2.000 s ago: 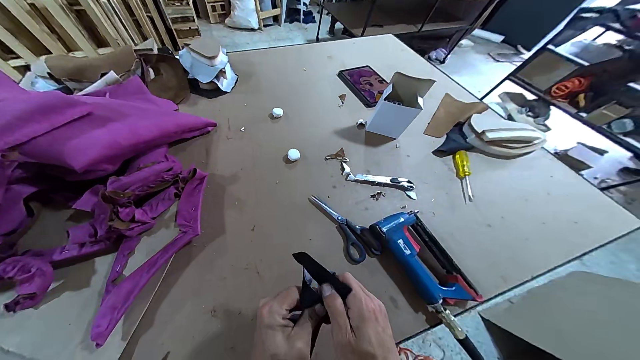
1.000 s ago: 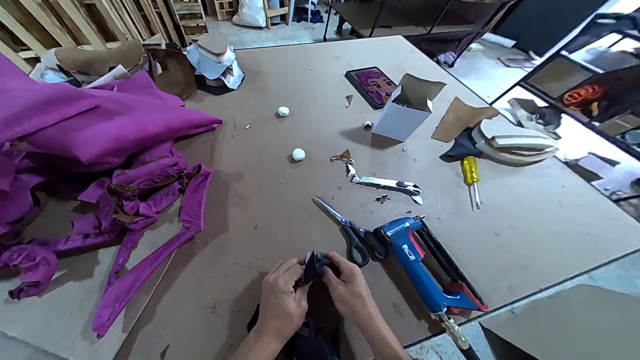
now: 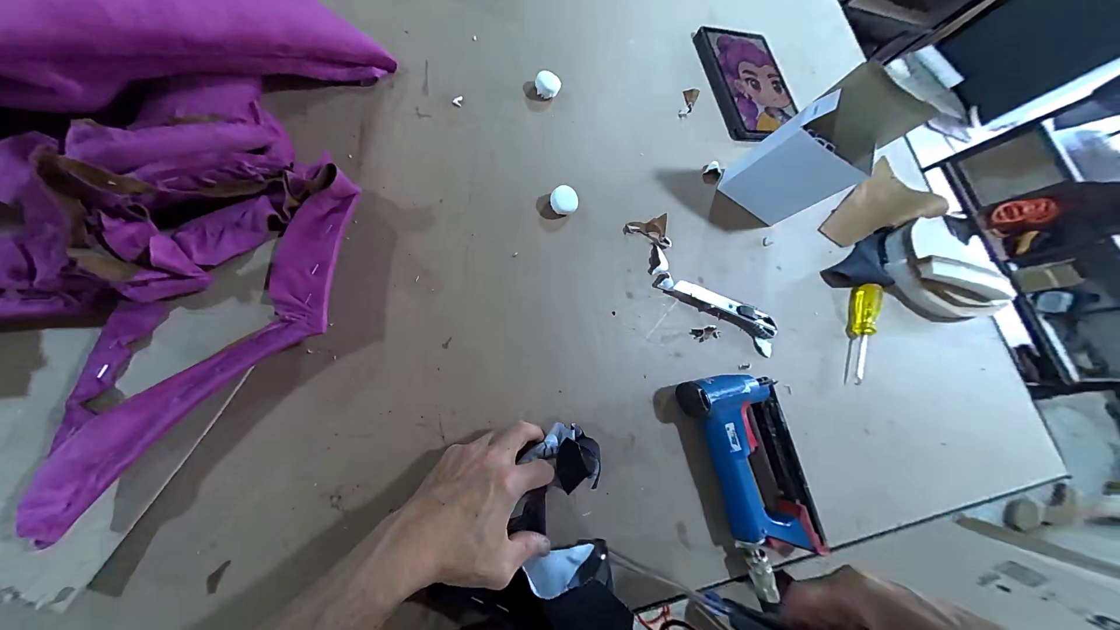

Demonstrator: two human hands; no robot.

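Note:
Black material with a pale blue underside (image 3: 560, 569) lies at the bottom centre. My left hand (image 3: 477, 507) grips a part of it, with a crumpled end sticking out beyond the fingers. At the bottom right, my right hand (image 3: 866, 604) is blurred and partly cut off, holding scissors (image 3: 656, 573) whose blades point left toward the black material. Between the hands and slightly farther up lies a blue pneumatic staple gun (image 3: 739, 464), its hose fitting close to my right hand. A utility knife (image 3: 717, 306) rests beyond the staple gun.
Magenta upholstery fabric (image 3: 201, 44) with staples in it spreads over the left side. Two white round pieces (image 3: 564, 199) sit mid-table. Farther right are an open white box (image 3: 787, 171), a framed picture (image 3: 752, 83), a yellow-handled screwdriver (image 3: 864, 311) and stacked foam-like scraps (image 3: 949, 271).
The scissors have left the tabletop beside the staple gun and are in my right hand. My hands, together before, are now apart, the right one far to the right. The view has shifted.

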